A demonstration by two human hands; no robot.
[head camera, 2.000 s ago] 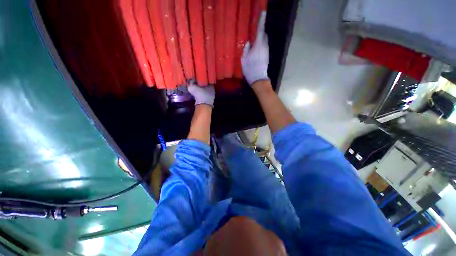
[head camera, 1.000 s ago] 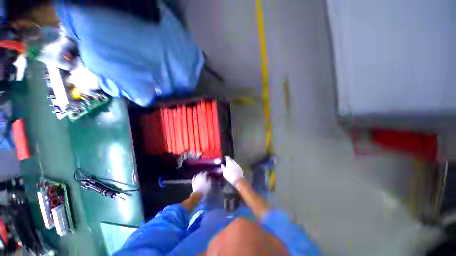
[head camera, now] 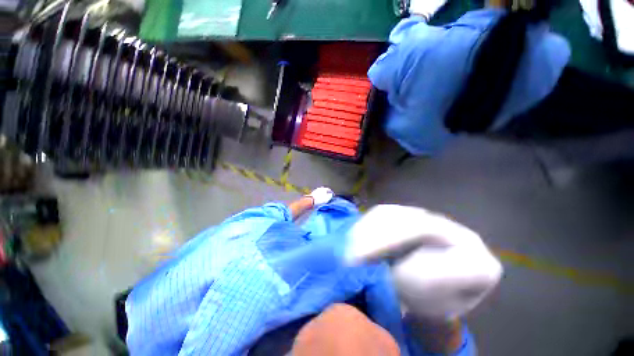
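The black bin (head camera: pixel 279 104) stands on the floor against the bench edge, with red sheets (head camera: pixel 337 115) in rows in its right part. Its left part is dark. My left hand (head camera: pixel 321 196), in a white knit glove, is small and low in front of my body, below the bin and apart from it. My right hand (head camera: pixel 431 261), also in a white glove, is large and blurred close to the camera at lower right. Its fingers look bent, but their exact pose is unclear. I see nothing held in either hand.
A worker in a blue smock (head camera: pixel 431 83) is at the right of the bin. A dark rack with metal ribs (head camera: pixel 125 97) stands at the left. The green bench (head camera: pixel 320 21) bears a pale plate (head camera: pixel 208 17) and a screwdriver tip (head camera: pixel 275 8). Yellow lines (head camera: pixel 542 263) mark the floor.
The view has turned, so the bench runs along the top. My hands have left the bin; my right hand has come up close to the camera.
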